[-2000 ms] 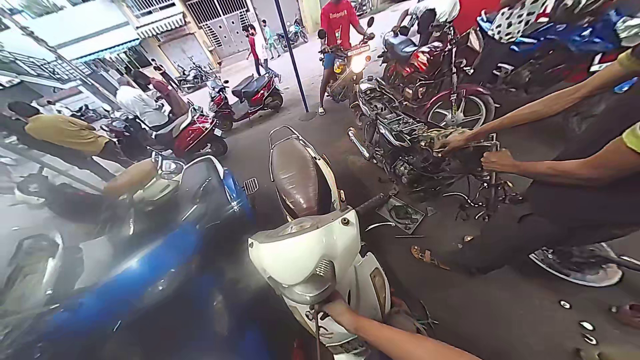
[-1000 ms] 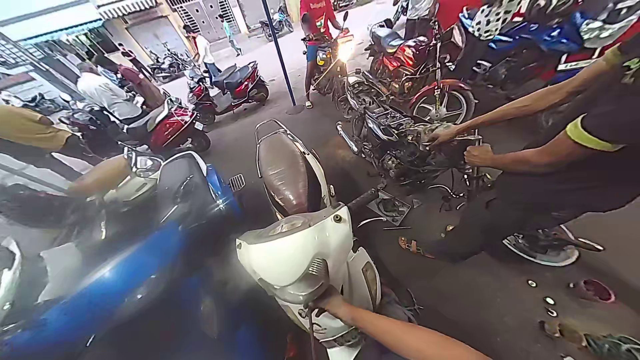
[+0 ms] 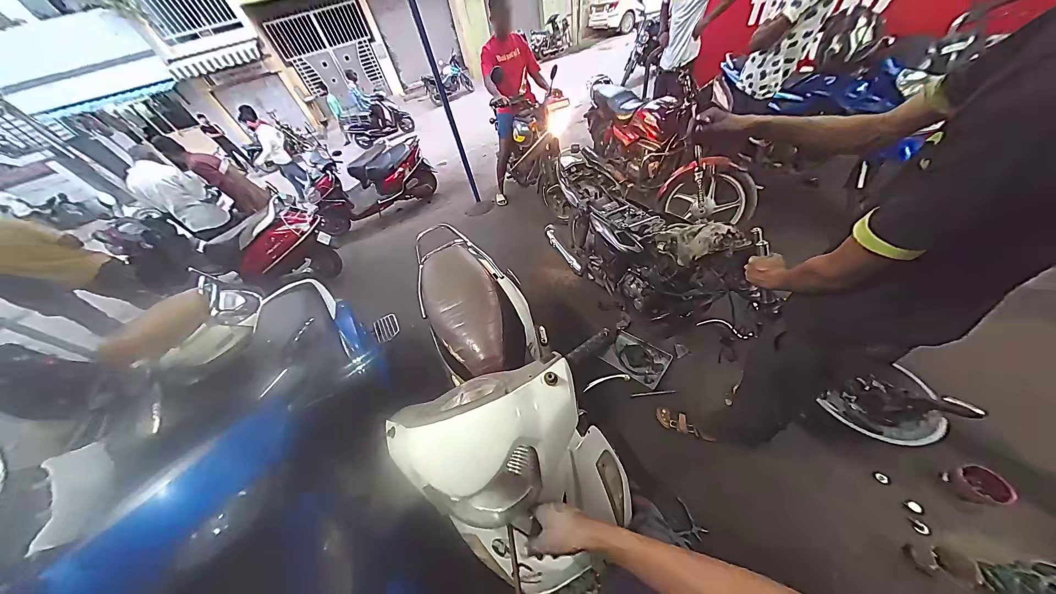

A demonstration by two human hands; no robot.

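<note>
My right hand [image 3: 559, 530] reaches in from the bottom right and touches the grey nose piece on the front of a white scooter [image 3: 503, 429]. Its fingers are curled there; what they close on is hidden. A thin dark rod or cable [image 3: 515, 561] hangs beside the fingertips. Behind the front cover lies the scooter's brown seat [image 3: 466, 309], with a metal grab rail. My left hand is out of view.
A co-worker in dark clothes [image 3: 932, 223] bends over a stripped motorcycle [image 3: 627, 239] at right. A blurred blue scooter [image 3: 190, 487] fills the left. A wheel [image 3: 883, 404], small rings and a red bowl [image 3: 983, 484] lie on the ground. A rider [image 3: 510, 66] sits behind a lit headlamp.
The co-worker's farther hand has left the stripped motorcycle's engine area and is raised near the red motorcycle. My right hand stays at the white scooter's nose.
</note>
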